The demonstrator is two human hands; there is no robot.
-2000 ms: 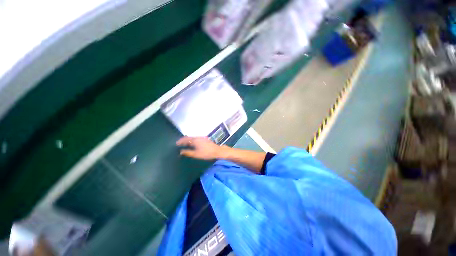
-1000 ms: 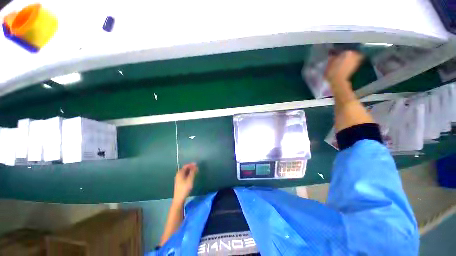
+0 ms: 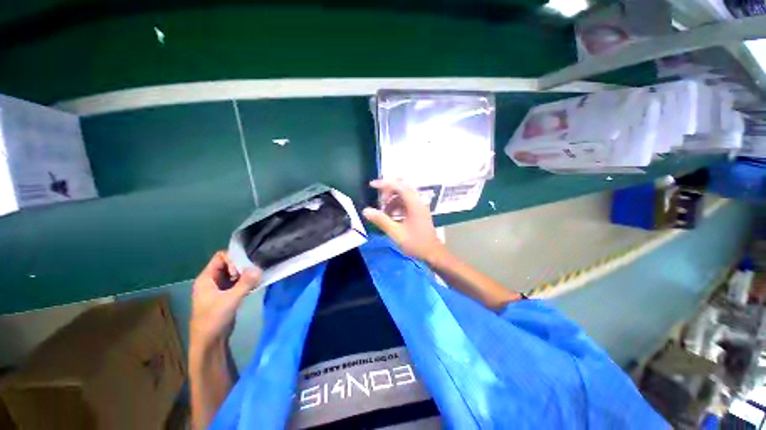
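An open white retail carton (image 3: 306, 262) is tilted in front of my chest, at the bench's near edge. A black bagged item (image 3: 298, 231) shows inside it. My left hand (image 3: 222, 290) grips the carton's left end, thumb on the near corner. My right hand (image 3: 405, 220) is just off the carton's right end, thumb and fingers apart, holding nothing. It overlaps the front panel of the digital scale (image 3: 437, 138), whose shiny square tray is bare.
Open cartons (image 3: 588, 126) lean in a row at right. A closed white carton (image 3: 46, 155) stands at far left. A brown shipping carton (image 3: 101, 361) is below left, a blue bin (image 3: 632, 207) on the floor at right. A scrap (image 3: 280, 142) lies on the bench.
My right hand has come back from the far right to beside the scale. The open carton is now in my left hand, which was empty over the bench. The view has shifted right.
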